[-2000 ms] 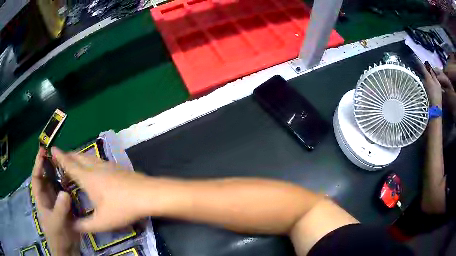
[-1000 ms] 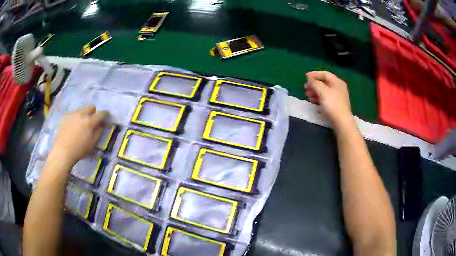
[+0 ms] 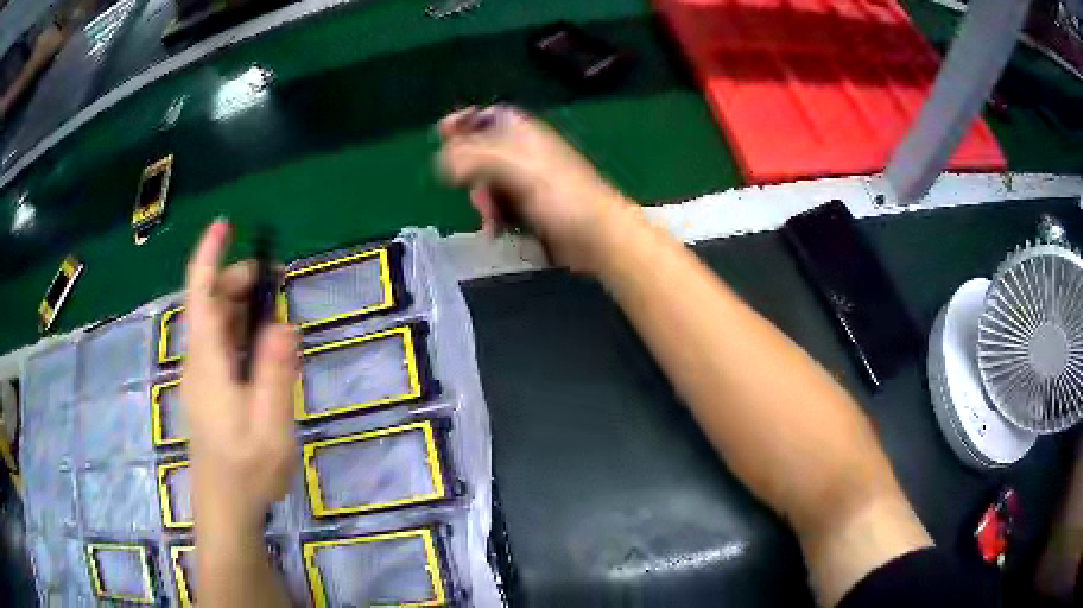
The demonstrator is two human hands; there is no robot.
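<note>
My left hand (image 3: 244,410) is upright above the tray, holding a thin dark piece (image 3: 258,297) between thumb and fingers; it looks like a front frame seen edge-on. My right hand (image 3: 523,172) is blurred over the near side of the green belt, its fingers curled. Small dark patches show by it, but whether it holds anything is unclear. Front frames (image 3: 374,469) with yellow inner edges lie in rows in the translucent tray (image 3: 107,410). My left hand and forearm hide part of these rows. The pockets at the tray's left show no frames.
Two yellow-edged units (image 3: 152,192) lie on the green conveyor belt (image 3: 356,154), and a dark unit (image 3: 582,56) lies farther back. A red tray (image 3: 808,101) is at upper right by a grey post (image 3: 960,101). A black slab (image 3: 849,285), fan (image 3: 1039,339) and red-and-black item (image 3: 995,529) are on the bench.
Since one second ago, the view has turned right. My left hand has lifted off the tray with the dark piece. My right hand remains near the belt's edge, now blurred with curled fingers.
</note>
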